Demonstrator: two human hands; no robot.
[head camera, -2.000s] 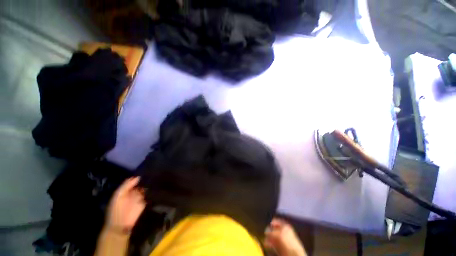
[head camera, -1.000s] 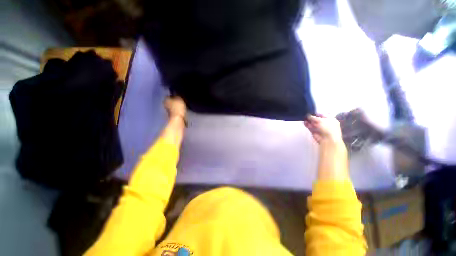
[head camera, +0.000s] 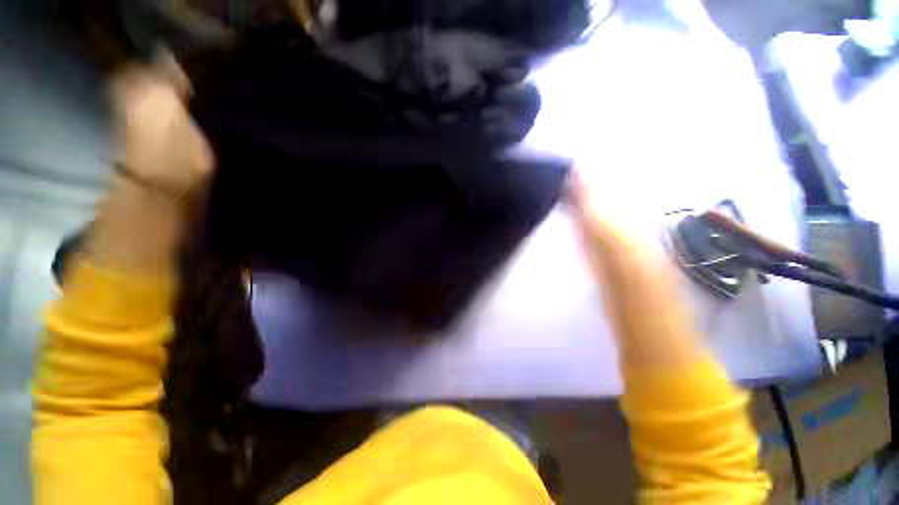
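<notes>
A black garment piece (head camera: 365, 187) hangs stretched and blurred over the left and middle of the table. My left hand (head camera: 163, 133) is raised at the upper left and closed on its left end; the fingers are blurred. My right hand (head camera: 580, 192) holds its right corner, with the fingertips partly hidden by blur. The iron (head camera: 708, 249) lies on the pale lilac pressing table (head camera: 552, 325) to the right of my right forearm, touched by neither hand.
A heap of black pieces (head camera: 463, 69) lies at the table's far side. The iron's hose (head camera: 828, 280) runs off to the right over a flat grey rest (head camera: 846, 266). A cardboard box (head camera: 838, 414) stands below the right edge. Dark cloth (head camera: 212, 365) is at the left.
The garment piece was gathered near my body, then spread forward between both hands. Now my left hand has swung up and left with it, and my right hand has moved slightly left and up.
</notes>
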